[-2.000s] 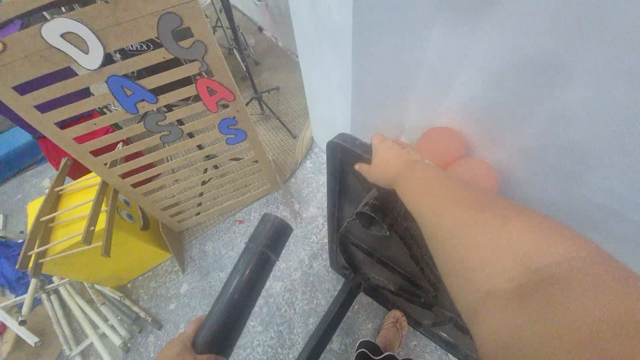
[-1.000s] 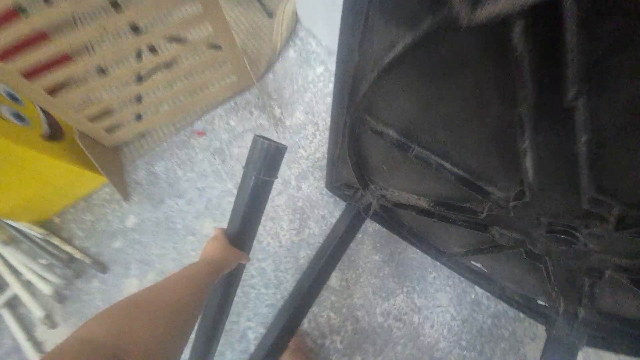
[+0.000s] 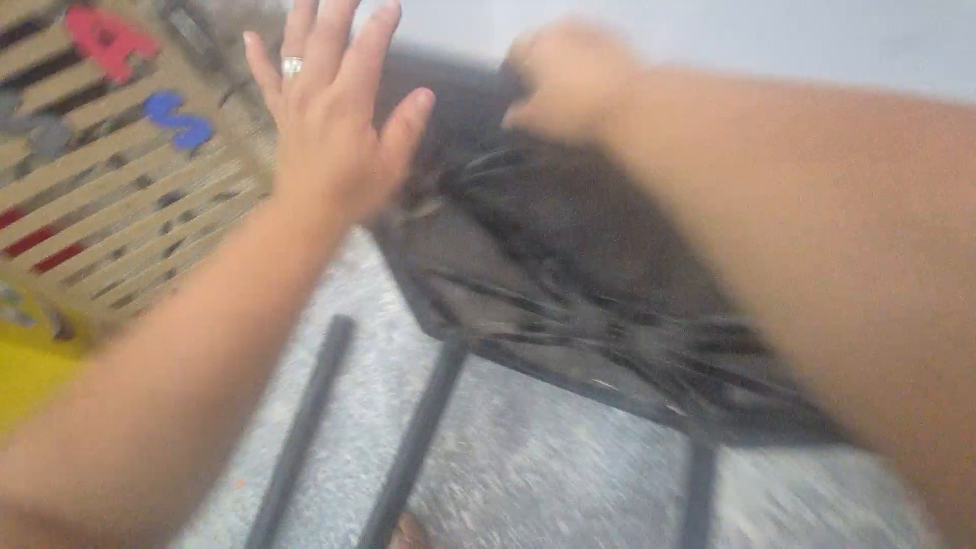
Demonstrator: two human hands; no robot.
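Observation:
A dark plastic tabletop point(image 3: 595, 259) stands on its side, its ribbed underside facing me, with two legs point(image 3: 415, 450) pointing toward me. My right hand point(image 3: 572, 80) is at its upper edge, blurred, with the fingers bent over or against it; the exact hold is hard to tell. My left hand point(image 3: 335, 107), with a ring on one finger, is spread and holds nothing, close to the tabletop's left edge. A loose dark tube point(image 3: 305, 427) lies on the floor, left of the attached legs.
On the left is a slatted wooden panel point(image 3: 130, 213) with coloured letters, beside a yellow box point(image 3: 34, 366) bearing a painted face. A pale wall point(image 3: 762, 38) rises behind the tabletop. Part of a foot point(image 3: 409, 531) shows at the bottom edge.
My left hand has let go of the dark tube, which it held in the earlier frames, and has moved up to the tabletop's edge. My right arm has come back into view.

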